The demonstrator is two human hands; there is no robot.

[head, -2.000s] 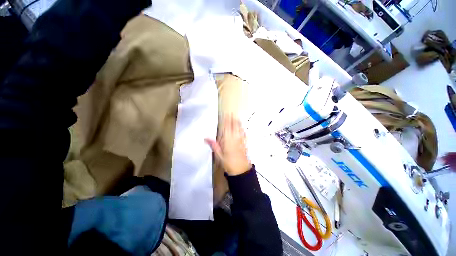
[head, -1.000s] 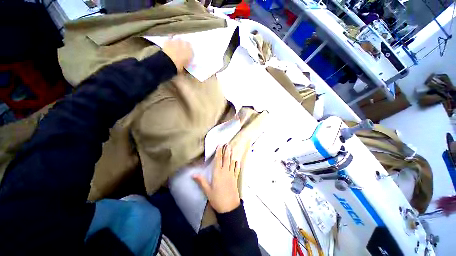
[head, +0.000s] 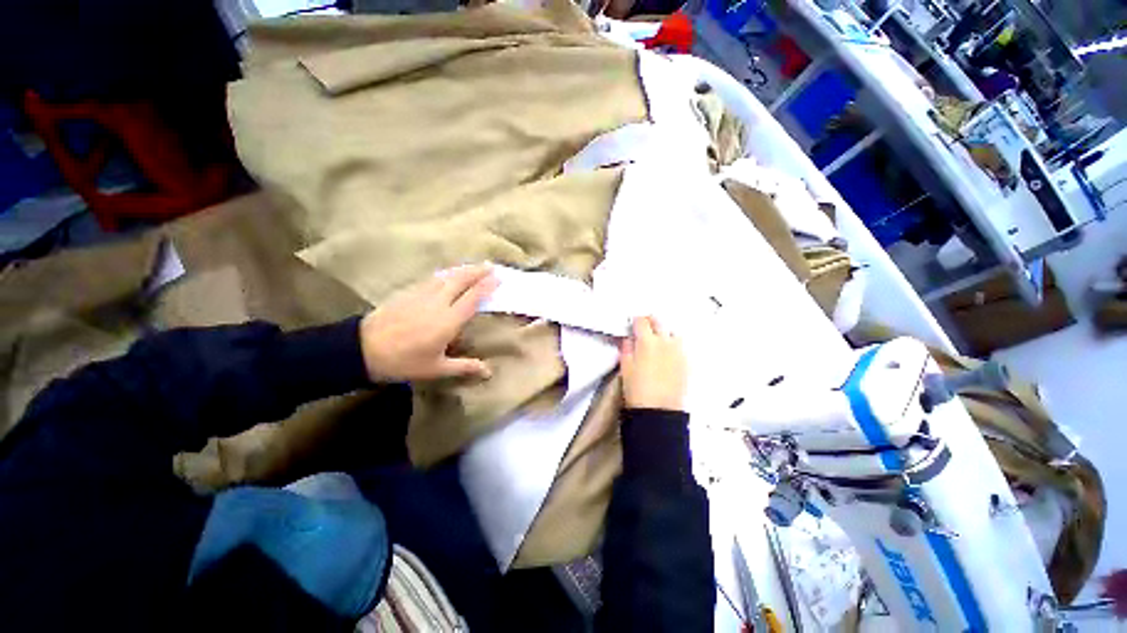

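Khaki cloth panels (head: 445, 136) lie across the white table (head: 692, 247) and hang over its front edge toward my lap. A white strip-shaped facing (head: 556, 301) lies across the cloth. My left hand (head: 433, 328) rests at its left end, fingers on the strip and thumb apart on the khaki cloth. My right hand (head: 653, 366) holds the strip's right end at the fingertips. A larger white-backed piece (head: 531, 464) hangs below over the table edge. What lies under my fingers is hidden.
The JACK sewing machine (head: 915, 569) stands right of my right hand. Scissors (head: 769, 616) and thin tools lie below its head, partly cut off. Folded khaki pieces (head: 822, 266) lie behind the table's work area. A khaki bundle (head: 1038, 458) lies beyond the machine. Other machines stand at upper right.
My left hand has moved down and right from the upper cloth to the white strip. My right hand has moved up and right to the strip's end. The upper khaki panel now lies spread.
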